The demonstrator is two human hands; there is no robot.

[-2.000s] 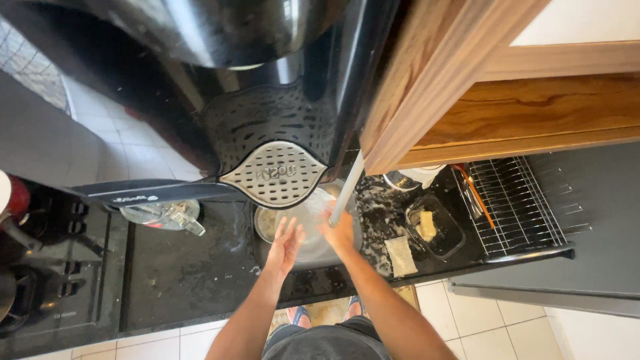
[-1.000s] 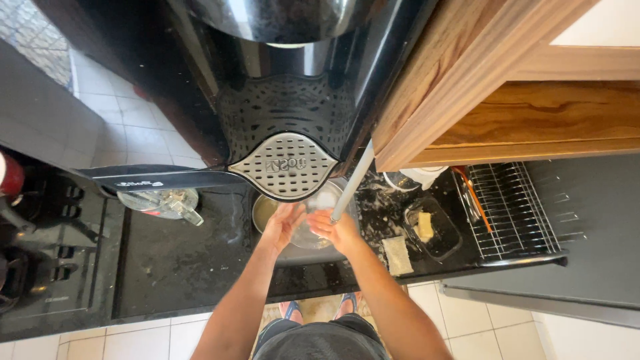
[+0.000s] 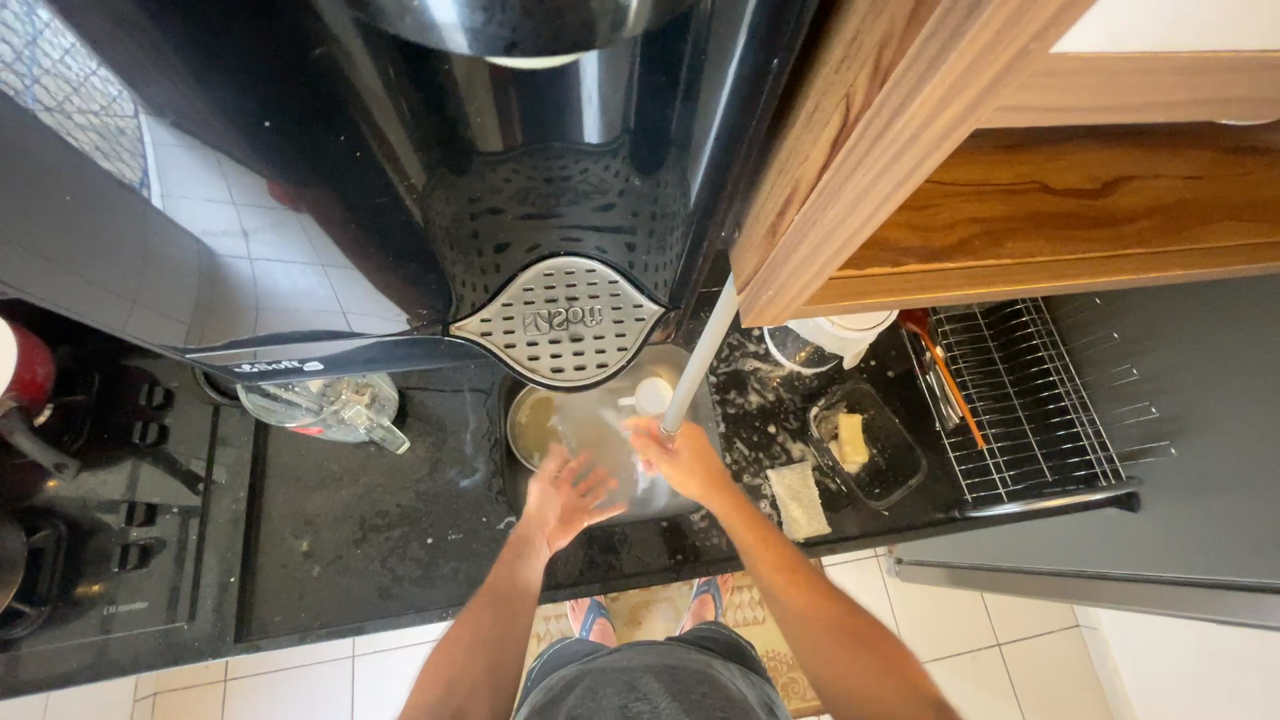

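My left hand is over the sink's near left part, fingers spread, holding nothing. Close to the end of the grey faucet pipe is my right hand; its fingers are curled and blurred, and whether they grip anything cannot be told. Beneath the hands, the sink holds a round metal pan with cloudy liquid at the left and a white cup toward the back. Something translucent and blurred lies between the hands.
A water dispenser's drip tray juts over the sink. Right of it are a wooden cabinet, a cloth, a glass dish with a yellow block, and a wire dish rack. Leftward are a clear container and a stove.
My hands have moved apart from where they were close together one second ago. The white cup now shows more plainly in the sink.
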